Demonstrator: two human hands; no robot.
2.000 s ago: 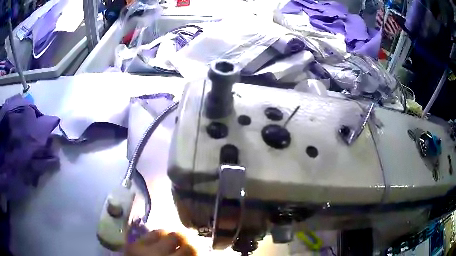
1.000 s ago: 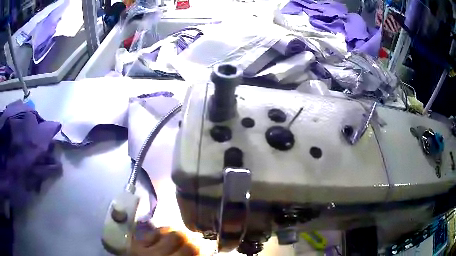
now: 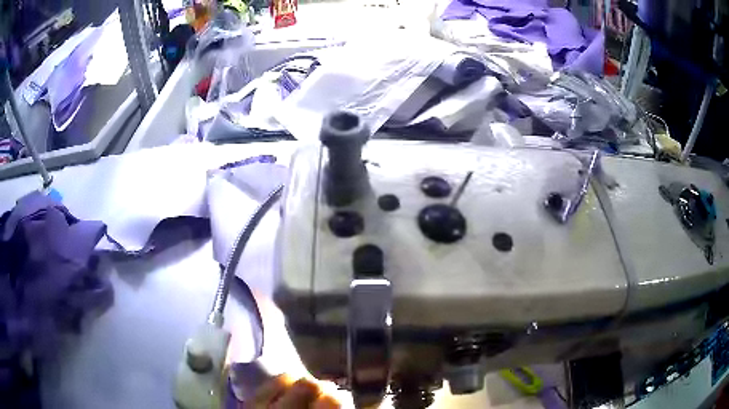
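Observation:
The off-white sewing machine head (image 3: 495, 268) fills the middle and right. A hand, by its place my left hand (image 3: 294, 395), is at the bottom edge, left of the needle area. It is small, blurred and cut off. It lies at pale lilac cloth (image 3: 240, 196) that runs up beside the machine's left end. Whether its fingers grip the cloth cannot be told. The needle area is hidden behind the machine head in a bright glow. My right hand is out of the picture.
A gooseneck lamp (image 3: 201, 363) stands left of the hand. Crumpled purple cloth (image 3: 52, 272) lies at the table's left. White and purple pieces with clear plastic (image 3: 400, 88) are heaped behind the machine. A yellow-green tool (image 3: 521, 381) and a black rectangle (image 3: 595, 379) lie at lower right.
The view has shifted slightly. My left hand shows a little further right and lower, with less of it visible. The cloth at the left looks the same.

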